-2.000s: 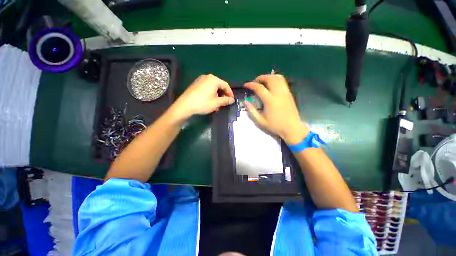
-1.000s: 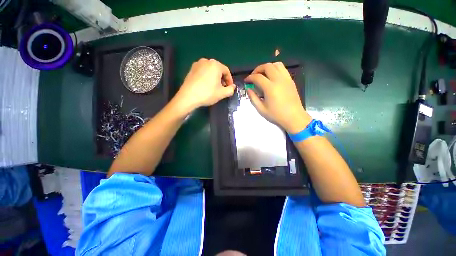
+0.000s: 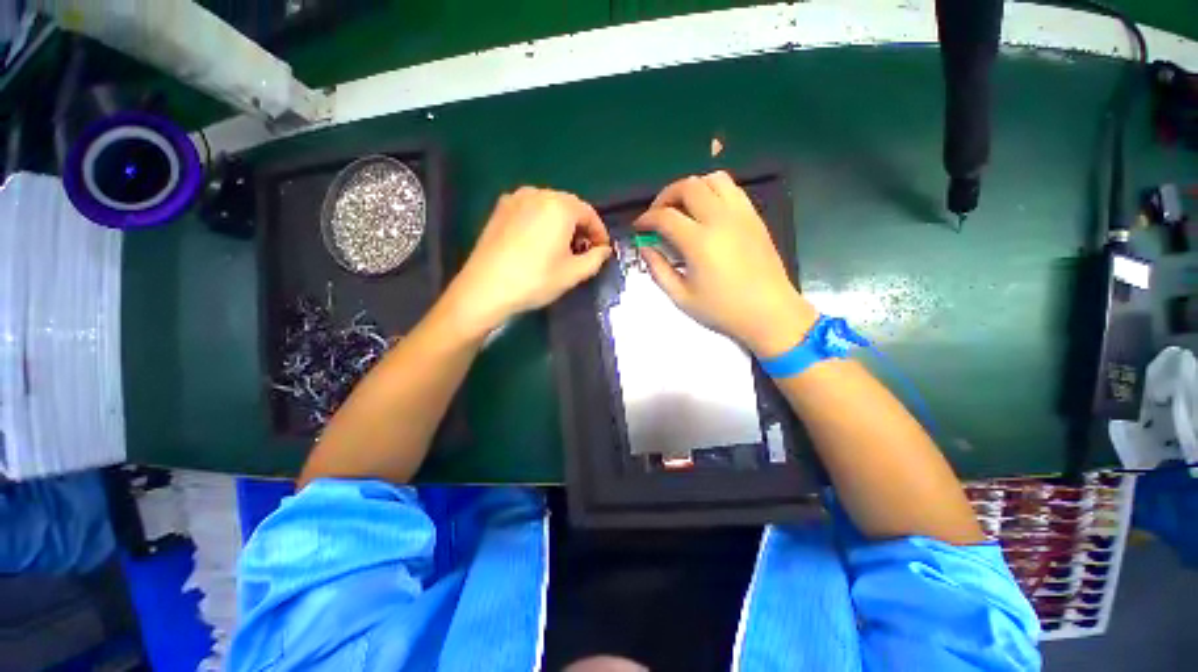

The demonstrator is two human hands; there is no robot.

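The device with its large silver-white rectangle (image 3: 686, 374) lies in the black holding fixture (image 3: 683, 503) in front of me. A green patch (image 3: 645, 242) shows at its top end. My left hand (image 3: 536, 252) is at the device's top left corner, thumb and fingertips together; any tiny part between them is too small to tell. My right hand (image 3: 723, 256) lies over the top right of the device, thumb and fingers bent near the green patch, covering part of the top end. Whether it grips anything cannot be told. A blue strap (image 3: 830, 339) is on my right wrist.
The black parts tray (image 3: 300, 171) at left holds a round dish of silver screws (image 3: 375, 215) and a tangled pile (image 3: 323, 355). A black electric screwdriver (image 3: 968, 105) hangs upper right. A slim black box (image 3: 1125, 335) stands right, stacked white trays (image 3: 59, 335) far left.
The camera view has shifted slightly. Both hands stay at the device's top end. The right fingers have moved a little around the green patch.
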